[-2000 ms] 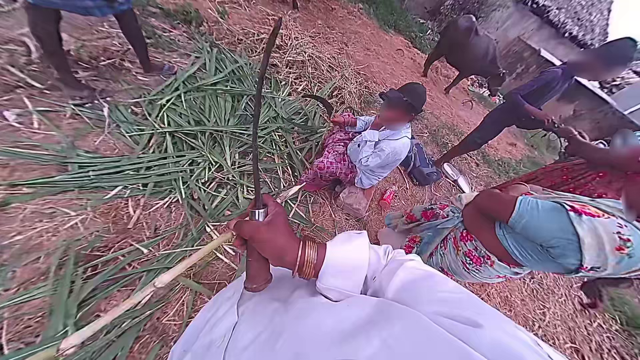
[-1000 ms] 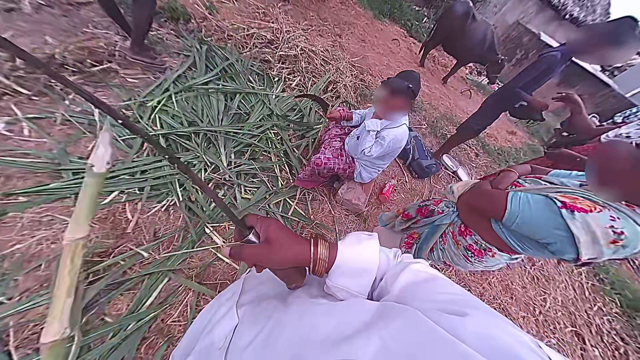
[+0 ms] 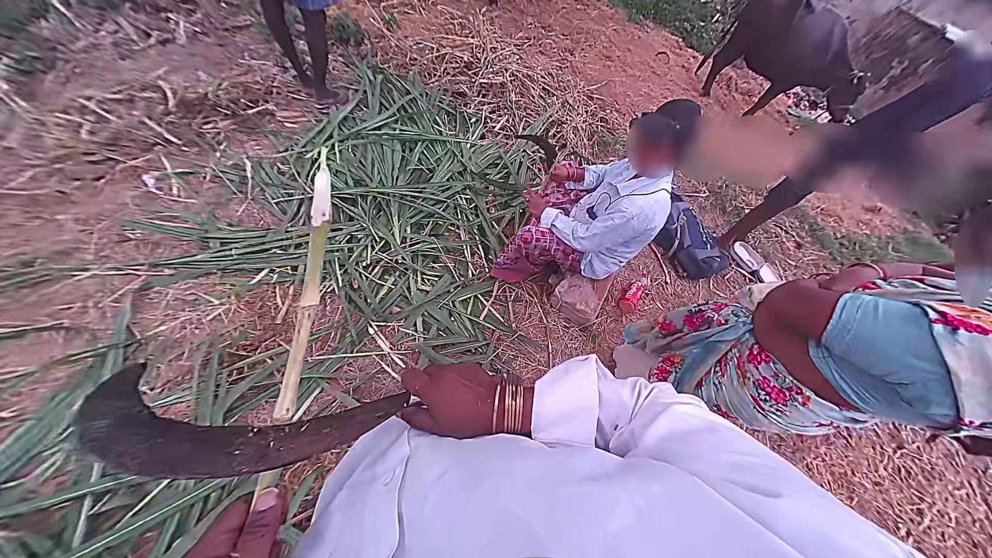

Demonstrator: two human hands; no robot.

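Note:
My right hand, with gold-coloured bangles at its wrist, is closed around the handle end of a sickle. The dark curved sickle blade reaches left from my fist, its hooked tip up at the far left, and passes over the lower part of a cane stalk. That stalk stands nearly upright in view, with a pale, cut upper end. At the bottom left edge, my left hand grips the stalk's lower end below the blade; only some fingers show. Whether the blade touches the stalk cannot be told.
Long green cut leaves cover the dry straw beyond. A seated person holds another sickle beside a stone. A person in floral cloth is close on the right. Other people, a dark bag and a dark bovine are farther off.
The sickle blade has swung from pointing up, through upper left, to lower left across the stalk. The stalk has turned from slanting to nearly upright. My left hand has come into view.

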